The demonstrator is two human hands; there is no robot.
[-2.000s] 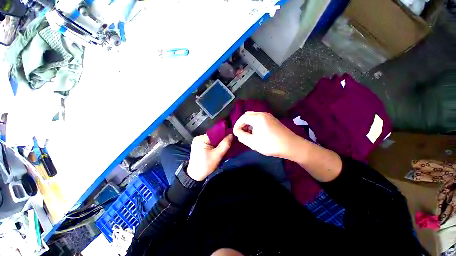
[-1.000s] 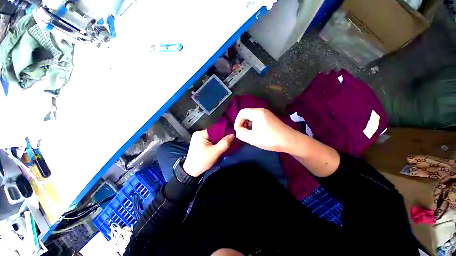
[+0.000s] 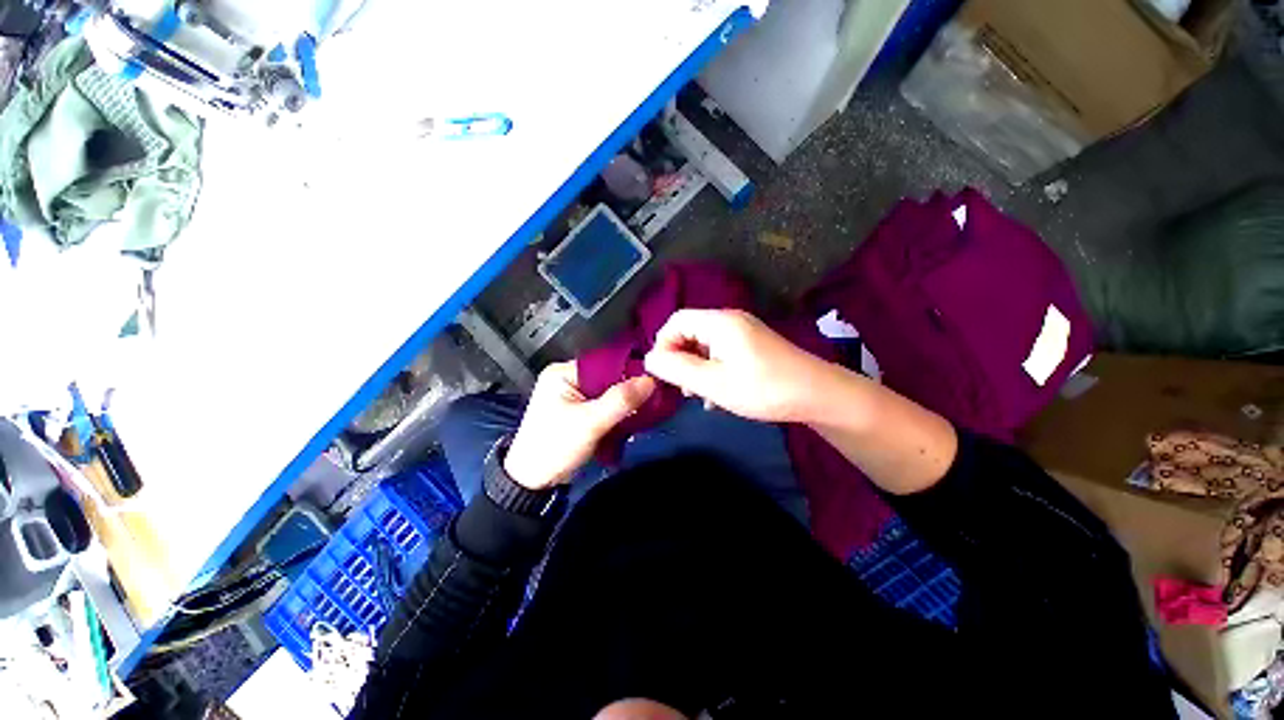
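A maroon garment piece (image 3: 693, 291) lies over my lap, below the table edge. My left hand (image 3: 566, 422) grips a folded part of it between thumb and fingers. My right hand (image 3: 725, 363) is at the same part, its thumb and fingertips pinched together close to my left thumb. Whether the right fingertips hold cloth, a thread or something small cannot be told. Blue thread snips (image 3: 476, 125) lie on the white table (image 3: 352, 239).
A maroon garment stack (image 3: 972, 303) with white and pale slips is at the right. A green garment (image 3: 99, 148) and a sewing machine (image 3: 211, 63) are at the upper left. A blue crate (image 3: 369, 560) is below the table, and a cardboard box (image 3: 1091, 71) on the floor.
My right hand has lowered slightly and its fingertips have come closer to my left thumb. The left hand keeps its grip on the cloth. The view has shifted slightly.
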